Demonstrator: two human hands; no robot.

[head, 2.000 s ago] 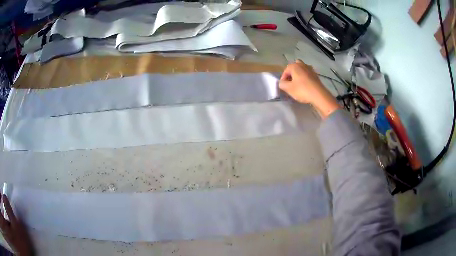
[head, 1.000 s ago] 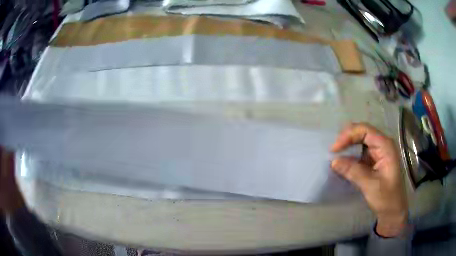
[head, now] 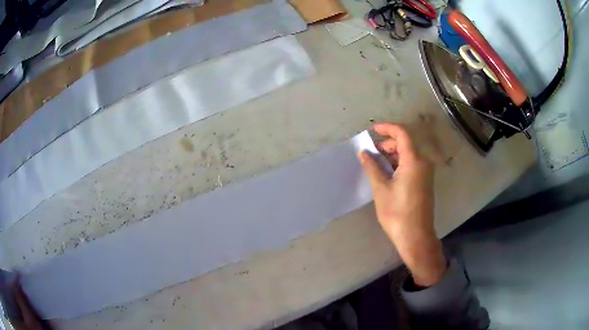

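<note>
A long pale lavender-grey fabric strip (head: 213,225) lies along the near edge of the cream pressing table. My right hand (head: 403,193) pinches its right end between thumb and fingers, and a small white corner shows there. My left hand (head: 24,306) is at the strip's left end, cut off by the picture's edge and dark, so its hold is unclear. Farther back lie a whiter, shinier strip (head: 213,90) and another grey strip (head: 194,48), over a brown strip (head: 129,58).
An iron with an orange-red handle (head: 491,58) rests at the right, with a black cord and a blue object (head: 452,32) beside it. Red-and-black scissors (head: 413,13) lie behind. A pile of white and grey pieces (head: 90,32) is at the far left.
The near strip, lifted and blurred a second ago, now lies on the table. My right hand has moved from the back strip to the near strip's right end. The view has turned right.
</note>
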